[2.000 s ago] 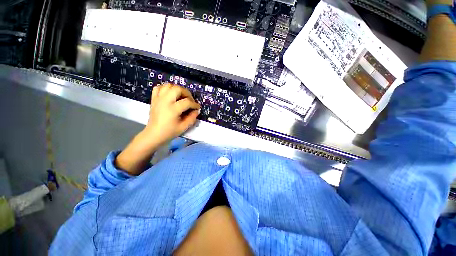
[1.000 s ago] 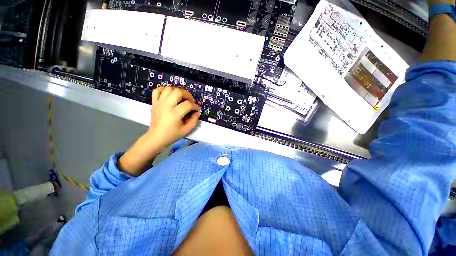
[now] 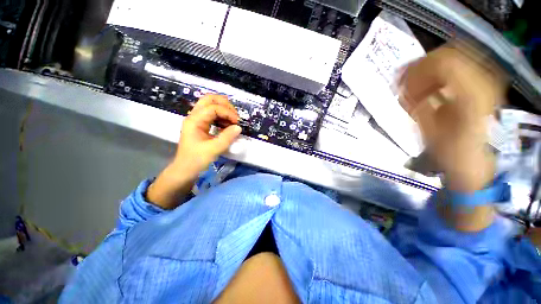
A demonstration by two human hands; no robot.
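Observation:
The long black circuit board (image 3: pixel 285 122) lies in front of me, dotted with small white and silver parts and holes. Two long white heatsinks (image 3: pixel 279 44) sit end to end along its far side. My left hand (image 3: pixel 207 130) rests at the board's near edge with fingers curled and thumb close to them; whether something small is between them is hidden. My right hand (image 3: pixel 454 113) is raised at the right over the work sheet and strongly blurred. A small pale spot shows at its fingers; I cannot tell whether it is a held part.
The white instruction sheet (image 3: pixel 379 65) lies right of the board, partly covered by my right hand. A metal rail (image 3: pixel 362 181) with a chain runs along the near side. More papers (image 3: pixel 519 154) lie at the far right. Yellow-black floor tape (image 3: pixel 50 238) shows at lower left.
My right hand has come into view from the upper right edge, over the sheet. My left hand stays at the board, its thumb and fingers slightly shifted. The view has shifted somewhat.

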